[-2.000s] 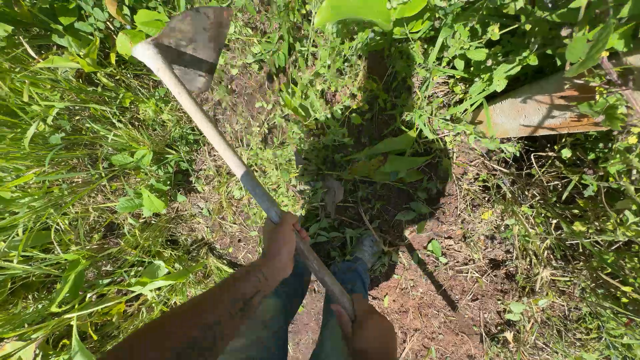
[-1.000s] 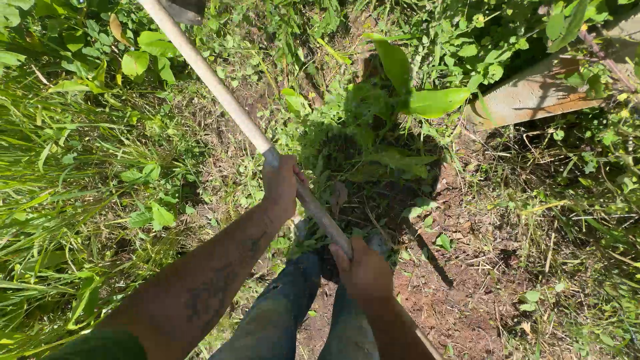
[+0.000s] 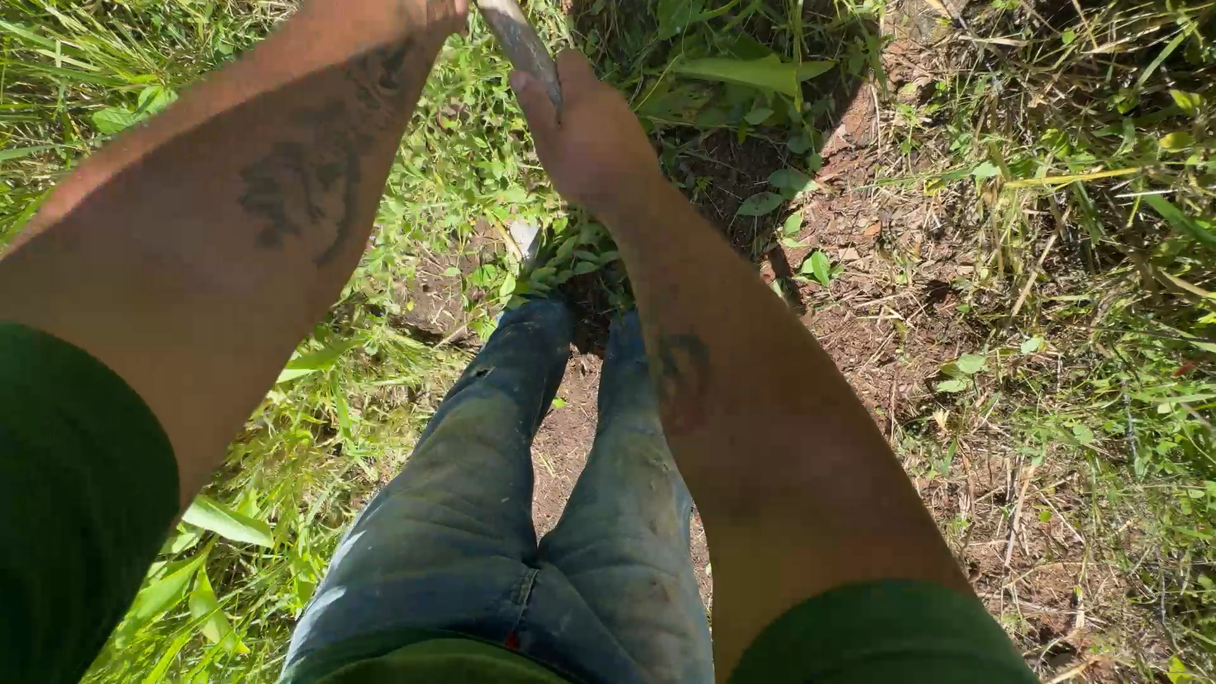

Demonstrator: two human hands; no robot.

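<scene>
My right hand (image 3: 584, 123) is closed around the wooden handle of a hoe (image 3: 521, 43) near the top centre, with the handle's butt end against the palm. Farther up the same handle, my left hand (image 3: 427, 11) is cut by the top edge; its fingers are mostly out of view, but its edge lies beside the handle. The hoe's blade is outside the picture. Both forearms reach upward from green sleeves, above my legs in dirty blue jeans (image 3: 513, 456).
Tall grass (image 3: 76, 76) grows on the left. Bare reddish soil (image 3: 855, 228) with leafy weeds and dry cut stalks (image 3: 1026, 513) spreads to the right. A broad green leaf (image 3: 760, 71) lies in shade at the top, and low plants surround my feet.
The hoe's blade, seen at the upper left before, has left the view. The view has tilted down toward my legs, and both arms now reach to the top edge with the handle.
</scene>
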